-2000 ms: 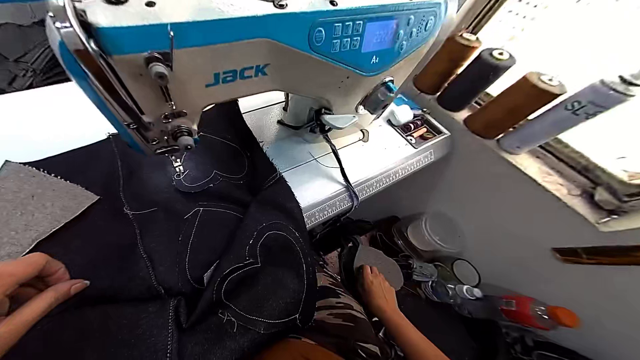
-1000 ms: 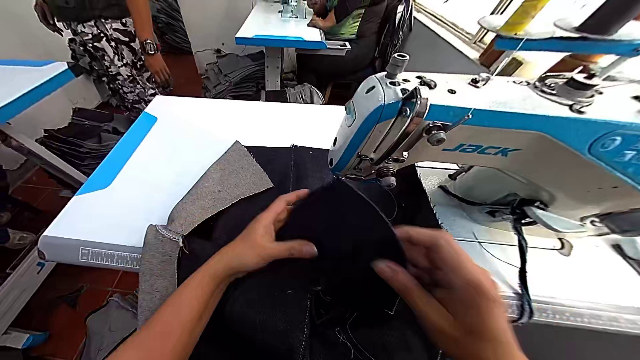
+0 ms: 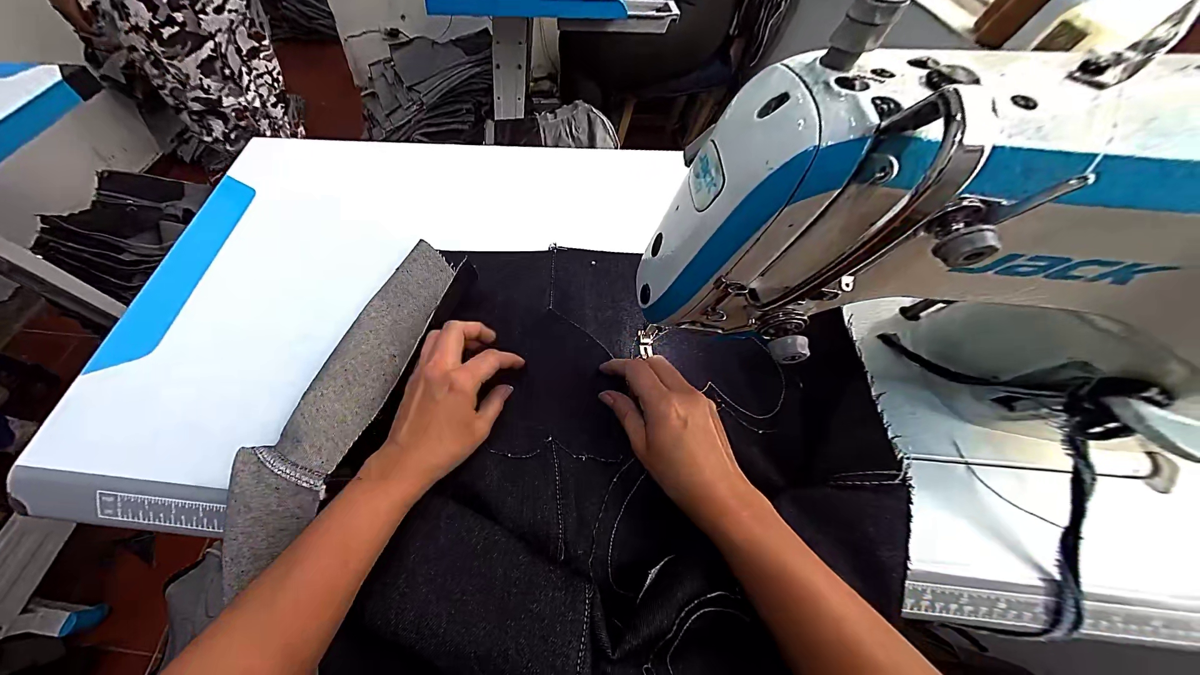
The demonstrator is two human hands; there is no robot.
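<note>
Dark denim fabric (image 3: 487, 581) with pale stitched curves lies over the sewing table, partly beneath the Jack sewing machine (image 3: 1050, 225). A dark denim patch (image 3: 553, 384) rests on it, between my two hands. My left hand (image 3: 445, 398) lies on the cloth at the patch's left side, fingers spread. My right hand (image 3: 670, 422) presses on the patch's right edge, just below the presser foot (image 3: 646, 341), with its fingers near each other. The folded grey underside of the denim (image 3: 356, 366) shows left of my left hand. Whether the needle is in the cloth cannot be told.
The white sewing table (image 3: 309, 234) has a blue strip and a ruler marking on its front edge. Black cord (image 3: 1078, 506) hangs at the machine's right. Stacks of cut cloth (image 3: 436, 94) stand behind, and a person in patterned trousers (image 3: 202, 66) is at the back left.
The dark patch, held up between both hands a second ago, now lies flat on the denim by the presser foot. Both hands have come down onto the cloth. The view has shifted strongly.
</note>
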